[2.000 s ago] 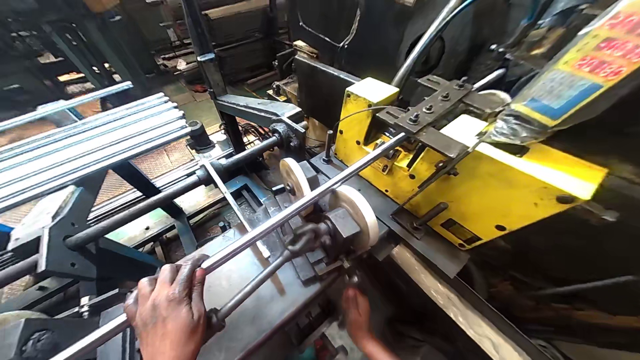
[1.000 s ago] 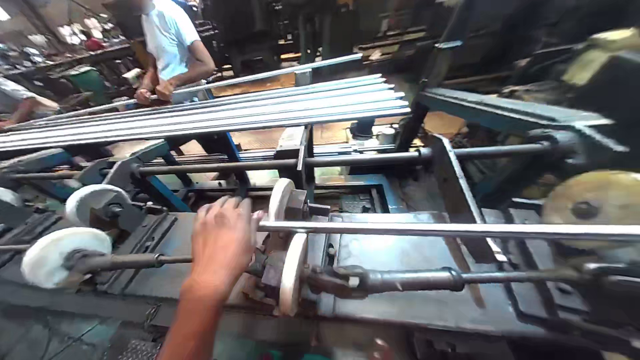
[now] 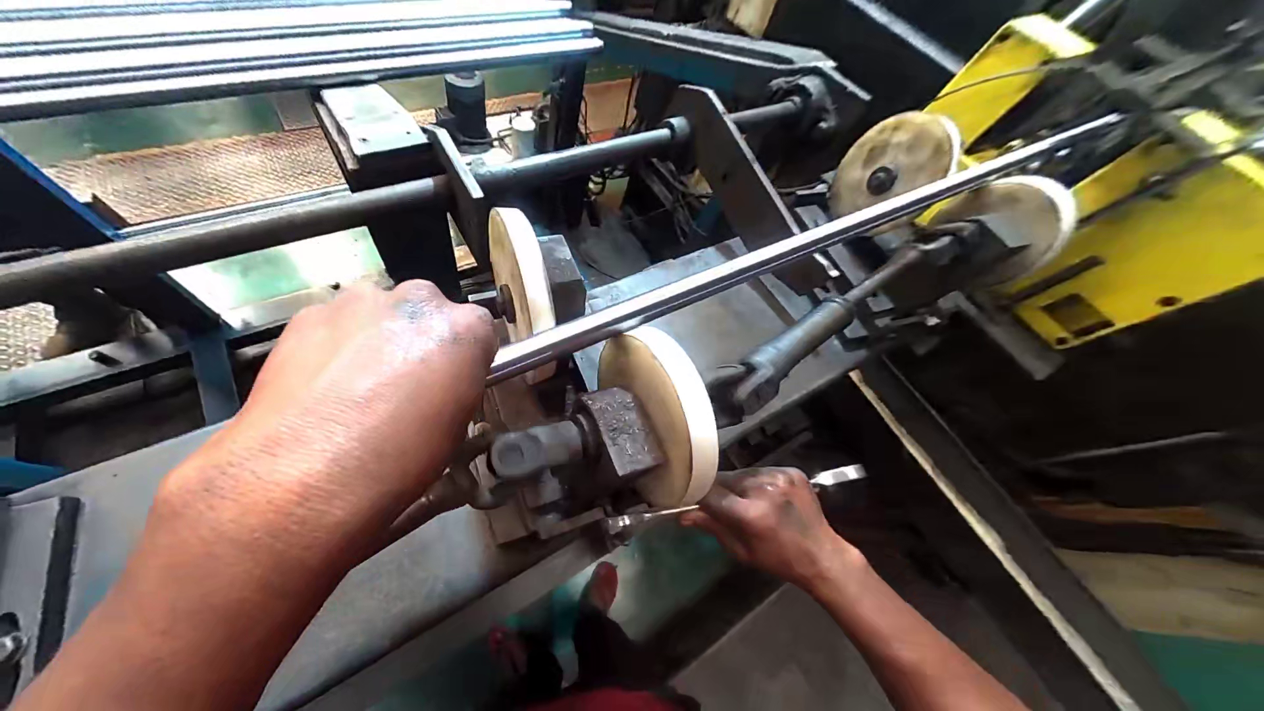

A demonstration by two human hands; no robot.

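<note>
My left hand is closed around the near end of a shiny metal rod, its fingers mostly hidden. The rod slopes up to the right, resting between two pale wheels: a rear wheel and a front wheel. Farther along, it passes another pair of wheels and reaches a yellow machine housing. Below the front wheel, my right hand grips a wrench whose shiny end shows past the knuckles; its other end meets a bolt at the bench edge.
Several metal rods lie on a rack at the upper left. A dark round bar crosses behind the wheels. A jointed drive shaft links the front wheels along the metal bench. My feet are on the floor below.
My left hand was open-looking over the rod near the wheels one second ago and is now closed on its end. My right hand has come fully into view. The view has swung right.
</note>
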